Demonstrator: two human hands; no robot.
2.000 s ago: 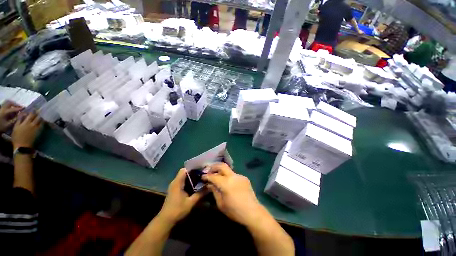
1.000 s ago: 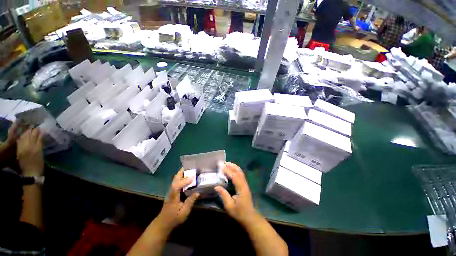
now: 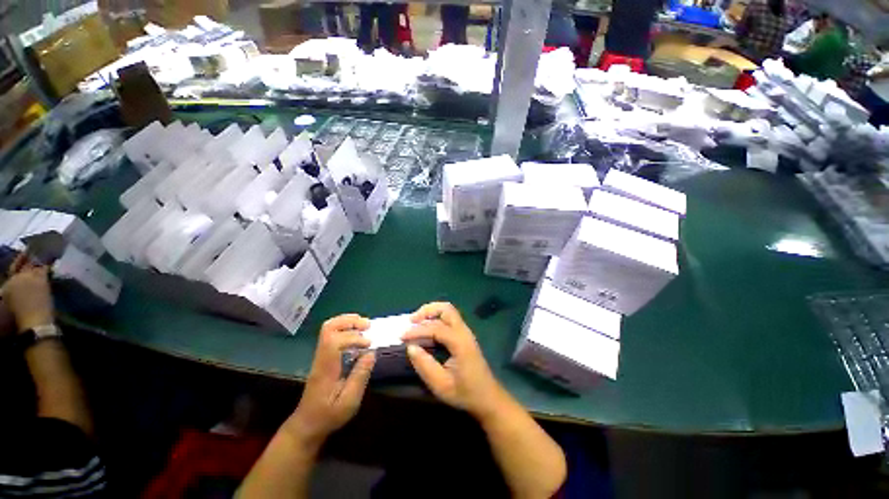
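A small white gift box point(image 3: 388, 329) is between my two hands at the near edge of the bench. Its white lid is folded down on top and its front is in shadow. My left hand point(image 3: 338, 365) grips its left end, with fingers on top and thumb at the front. My right hand point(image 3: 451, 359) grips its right end the same way. The contents are hidden.
Rows of open boxes point(image 3: 229, 229) stand at left. Closed boxes point(image 3: 619, 255) are stacked at right, with a small black part point(image 3: 490, 307) beside them. A grey post point(image 3: 519, 83) rises behind. Another person's hand point(image 3: 27, 292) is at far left.
The box's raised lid has come down over its contents. My right hand has moved from inside the box to its right end. The neighbour's hands have shifted among boxes at left.
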